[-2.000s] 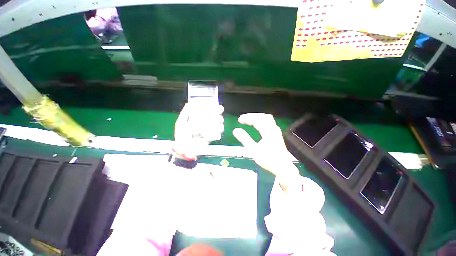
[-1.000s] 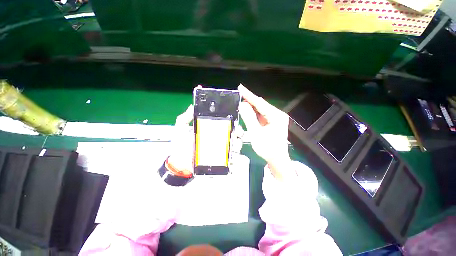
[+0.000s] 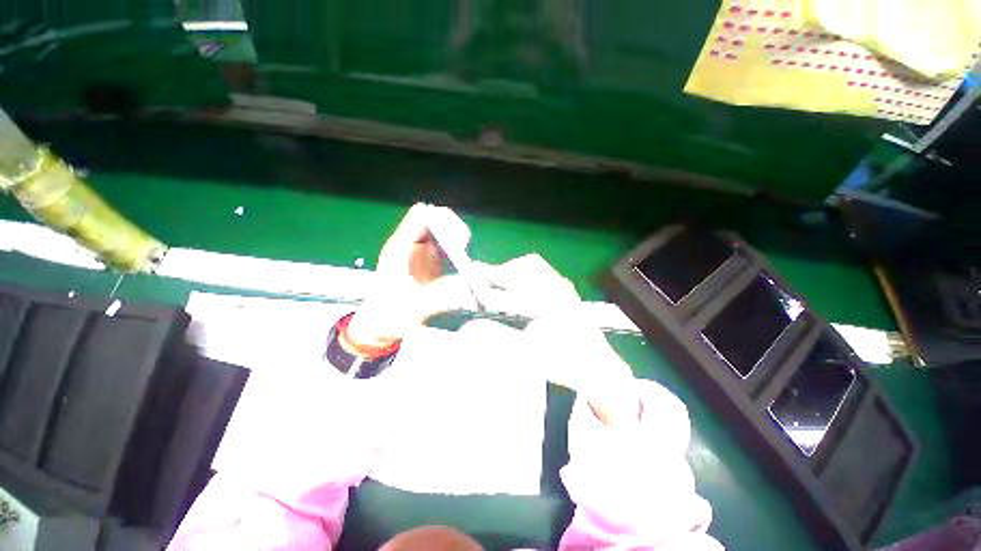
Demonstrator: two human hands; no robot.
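Observation:
A smartphone assembly (image 3: 471, 273) is between my hands above the white paper (image 3: 463, 420), turned almost edge-on, so only a thin pale strip of it shows. My left hand (image 3: 417, 264) holds it from the left, with a black and red band on the wrist. My right hand (image 3: 532, 293) holds it from the right. Both hands are overexposed, so the exact finger contacts are hidden. The phone's back and battery are not visible.
A black tray (image 3: 744, 385) at right holds three glossy black screens, its nearest pocket without one. Black trays (image 3: 81, 393) stand at left. Beyond are a white rail (image 3: 253, 274), a green belt (image 3: 290, 231), a yellow-wrapped post (image 3: 91, 221) and a yellow sheet (image 3: 753, 65).
The phone first stood upright in my left hand, my right hand apart. Then both hands held it with its battery side showing. Now it is turned edge-on between them.

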